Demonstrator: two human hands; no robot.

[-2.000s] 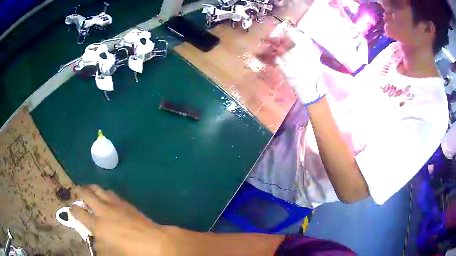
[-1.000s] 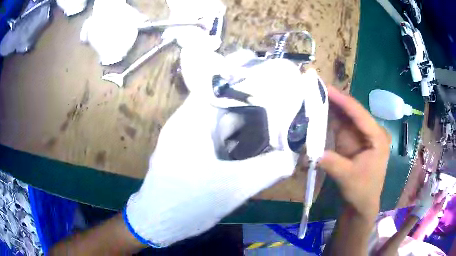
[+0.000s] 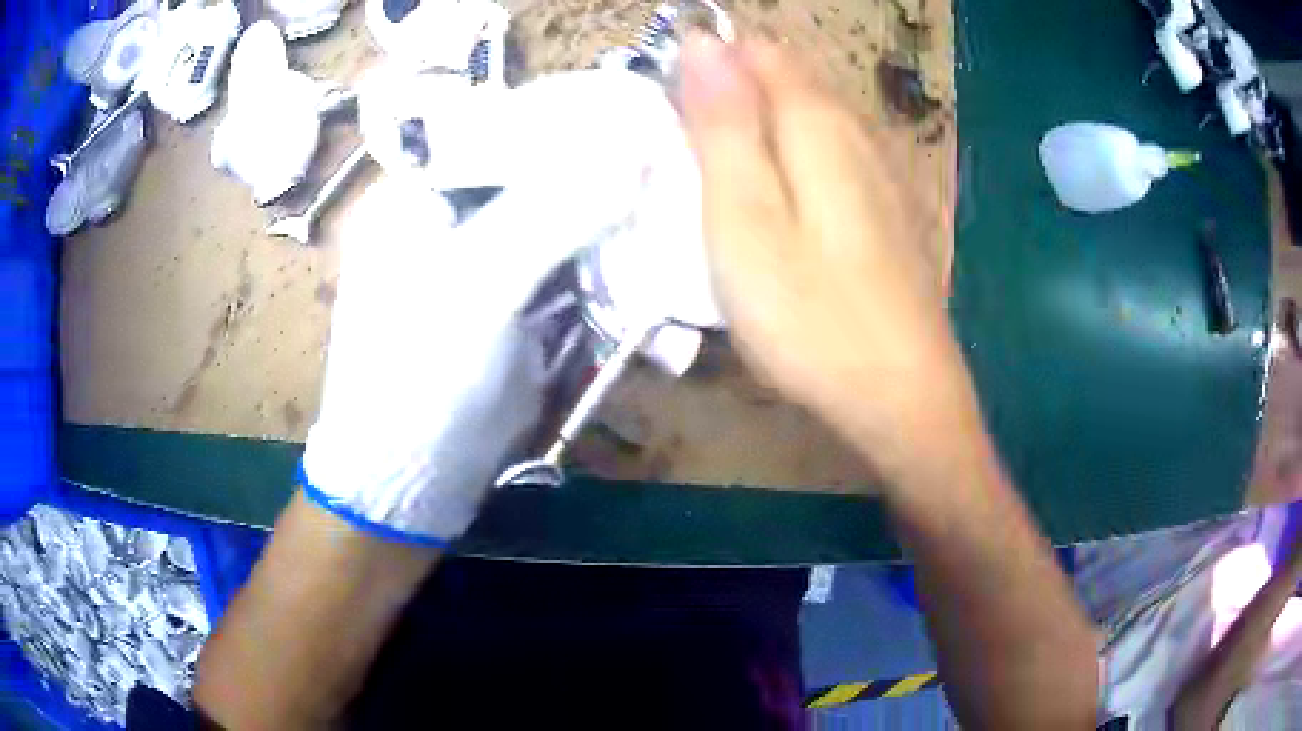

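Note:
My left hand (image 3: 429, 343), in a white knit glove with a blue cuff, holds a white motorcycle body (image 3: 628, 136) over the cardboard. My bare right hand (image 3: 800, 229) lies against the body's right side, its fingers pointing up and hiding part of it. A coil spring (image 3: 657, 40) shows at the body's top end. A thin stalk (image 3: 593, 407) with a flared end projects down between my hands. Glare washes out the body's details.
Loose white side covers (image 3: 269, 114) lie on the stained cardboard (image 3: 172, 314) at the left. A glue bottle (image 3: 1097, 166) and a dark strip (image 3: 1218, 286) lie on the green bench at right. White units (image 3: 1214, 64) stand at upper right. Another person's arm (image 3: 1249, 643) shows at lower right.
My view swung from the right bench to the work. Since one second ago, the body moved up and left, and my right hand went from gripping the cover's edge to lying along the side.

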